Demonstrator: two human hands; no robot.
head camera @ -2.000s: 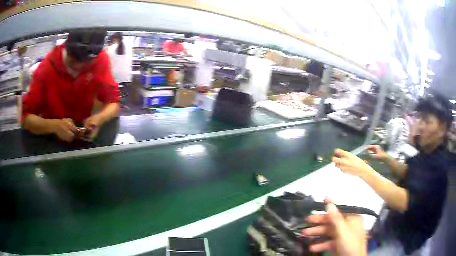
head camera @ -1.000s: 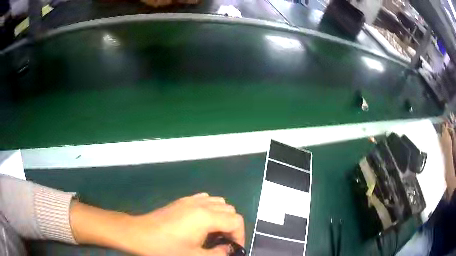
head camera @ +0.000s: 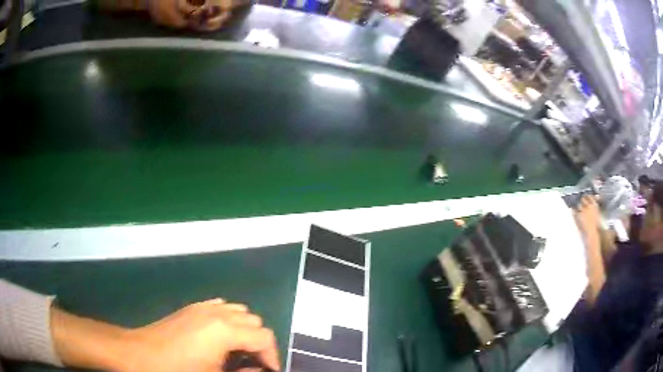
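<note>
My left hand is at the lower left, palm down, with its fingers curled around a small dark unit that is mostly hidden and cut off by the bottom edge. The adhesive sheet, a white strip with black blocks, lies on the green bench just right of my left hand. Its middle is bare white. Dark tweezers lie right of the sheet, prongs pointing away. My right hand is not in view.
A taped black box stands at the right, with white paper beyond it. A white rail edges the green conveyor, which carries two small units. A person sits at the right. Another person's hands show across the belt.
The view has swung down from the line to the bench. My left hand has come into view holding the unit. The hand near the box two seconds ago is out of view.
</note>
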